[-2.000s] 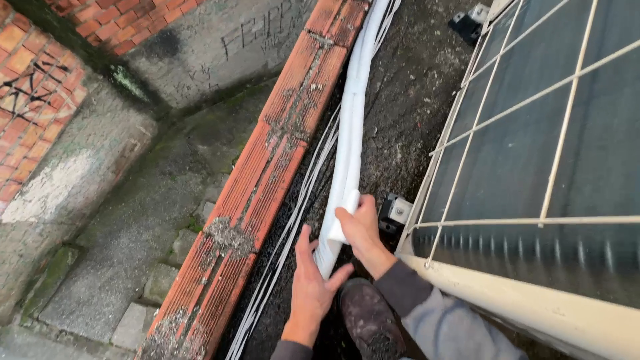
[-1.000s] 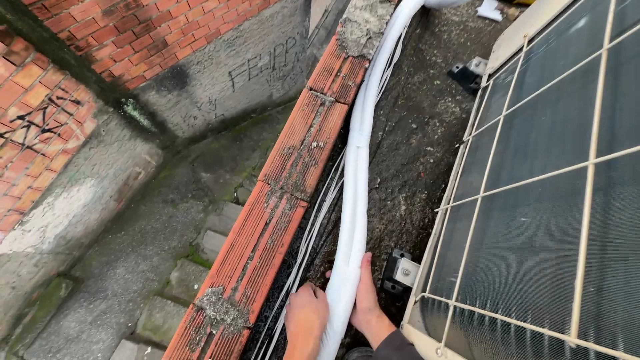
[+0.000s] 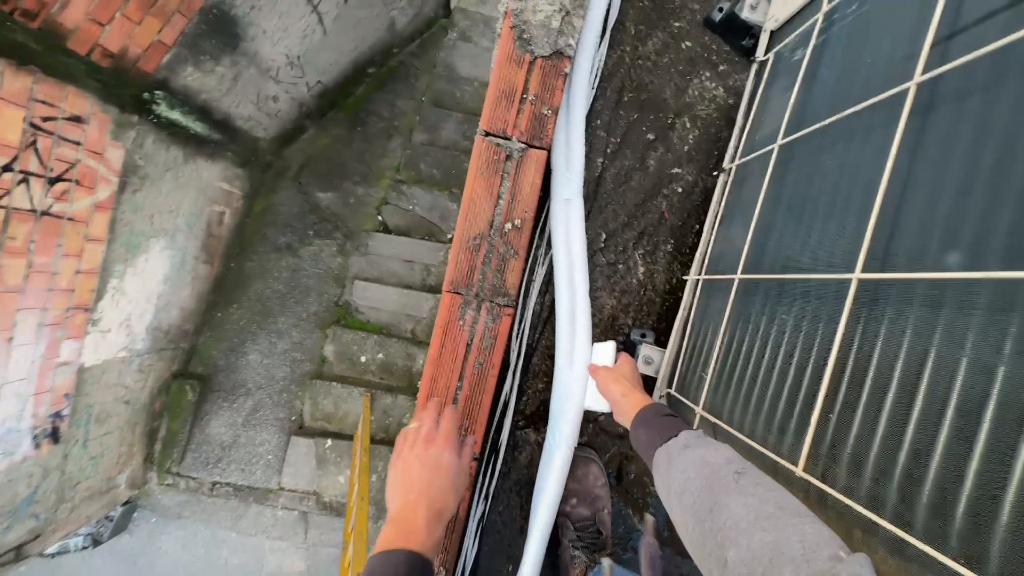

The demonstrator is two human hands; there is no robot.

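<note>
A long bundle of pipes wrapped in white tape [image 3: 570, 264] runs from the top to the bottom along the inner side of a hollow-brick wall [image 3: 488, 216]. My right hand [image 3: 620, 388] grips a white roll of wrapping tape [image 3: 600, 376] close against the bundle's right side. My left hand [image 3: 428, 468] rests on the top of the wall, fingers pointing forward, holding nothing; its fingertips lie on the brick. Thin pale cables [image 3: 512, 384] lie between the wall and the bundle.
At right stands a large outdoor unit with a wire grille [image 3: 856, 276] and a mounting foot [image 3: 649, 358]. My shoe [image 3: 584, 504] is on the dark wet floor. Beyond the wall, concrete steps [image 3: 392, 308] lie far below, and a yellow ladder or rail [image 3: 358, 488] shows near my left hand.
My left hand has left the wrapped bundle and now lies on the brick wall. The right hand is now at the bundle's right side with the tape roll showing.
</note>
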